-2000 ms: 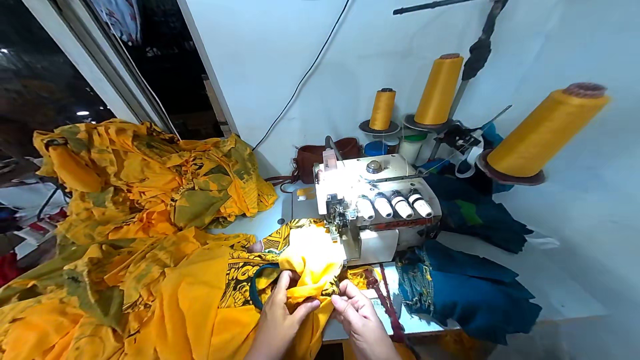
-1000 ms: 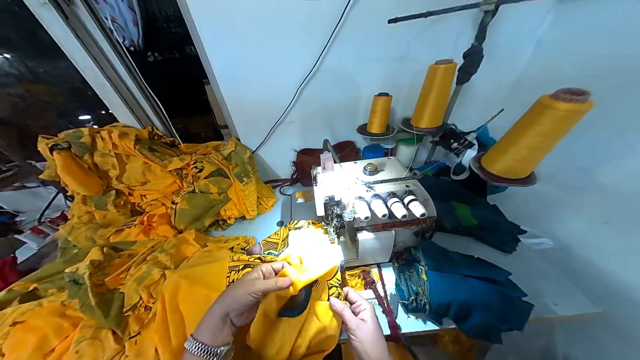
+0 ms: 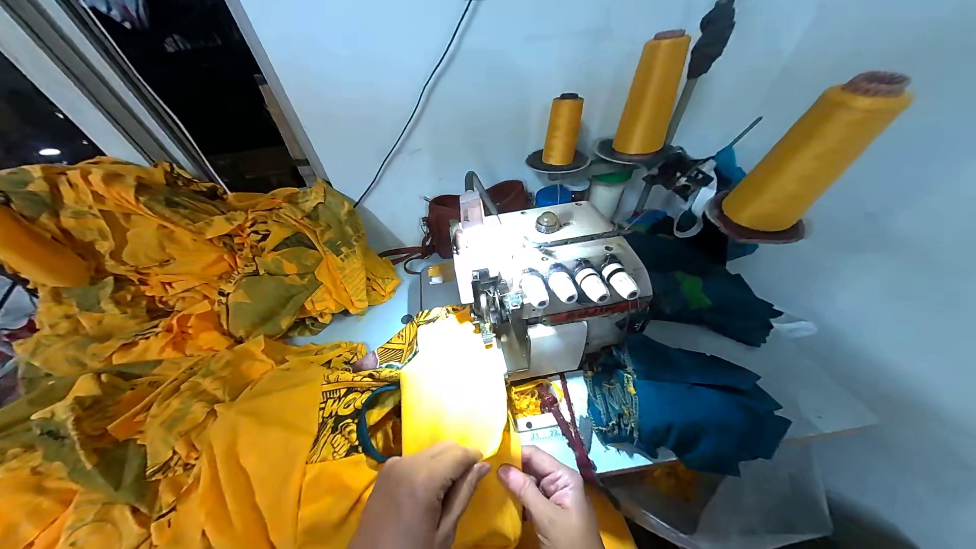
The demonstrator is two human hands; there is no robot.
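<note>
An overlock sewing machine with white tension dials stands at the centre, its lamp glaring on the yellow fabric by the presser foot. My left hand pinches the near part of this fabric between thumb and fingers. Close beside it, my right hand grips the fabric's right edge. A dark teal fabric band curves over black-printed yellow cloth left of the bright piece. Whether the fabric lies under the foot is lost in the glare.
Yellow and green garments are heaped at left. Yellow thread cones stand behind and right of the machine. Teal cloth lies at right, near the table edge. A maroon cord hangs beside the machine, and a dark cable runs along the wall.
My left hand has moved down, away from the machine's foot. The yellow fabric, bunched and folded before, now lies flatter and stretched between the foot and my hands.
</note>
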